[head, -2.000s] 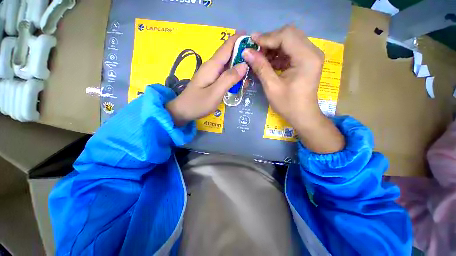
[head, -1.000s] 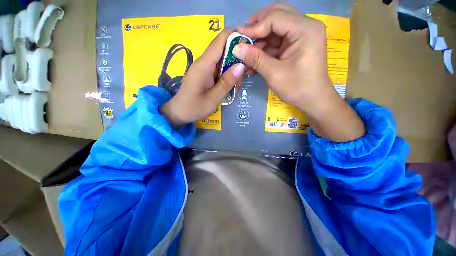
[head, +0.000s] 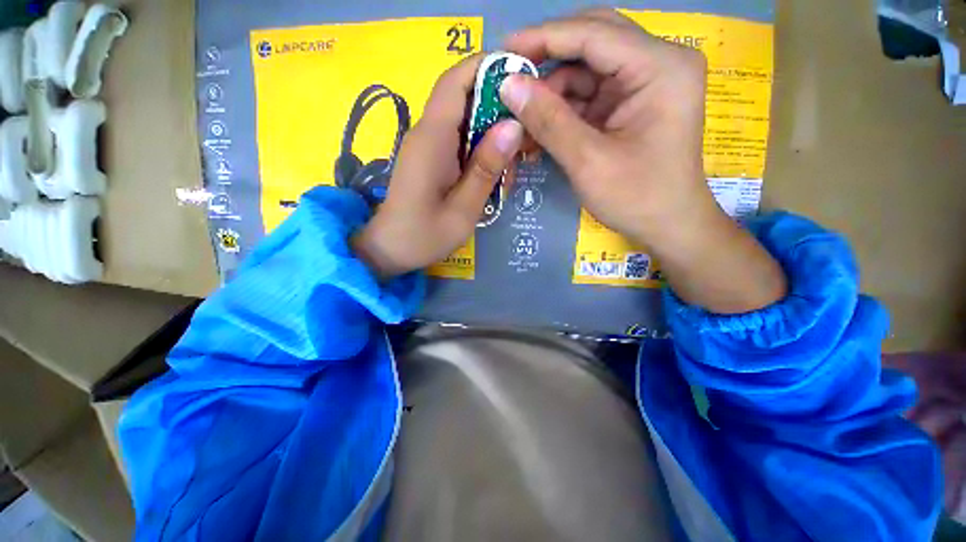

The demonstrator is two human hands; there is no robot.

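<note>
A white housing shell is held upright above the printed carton sheet, open side up. A green circuit board lies in its top end. A small dark-blue part of the battery shows below the board; my left thumb hides the rest. My left hand grips the shell from the left side, thumb across its middle. My right hand is at the shell's top right, its thumb pressed on the board and its fingers curled behind the top end.
The grey and yellow printed carton sheet lies on the brown cardboard bench. White housings are piled at the far left. An open cardboard box is at lower left. White scraps and a pink cloth are at the right.
Both hands stay on the shell, which has shifted slightly left and up. My left thumb now covers most of the battery, which showed more two seconds ago. The view has shifted slightly.
</note>
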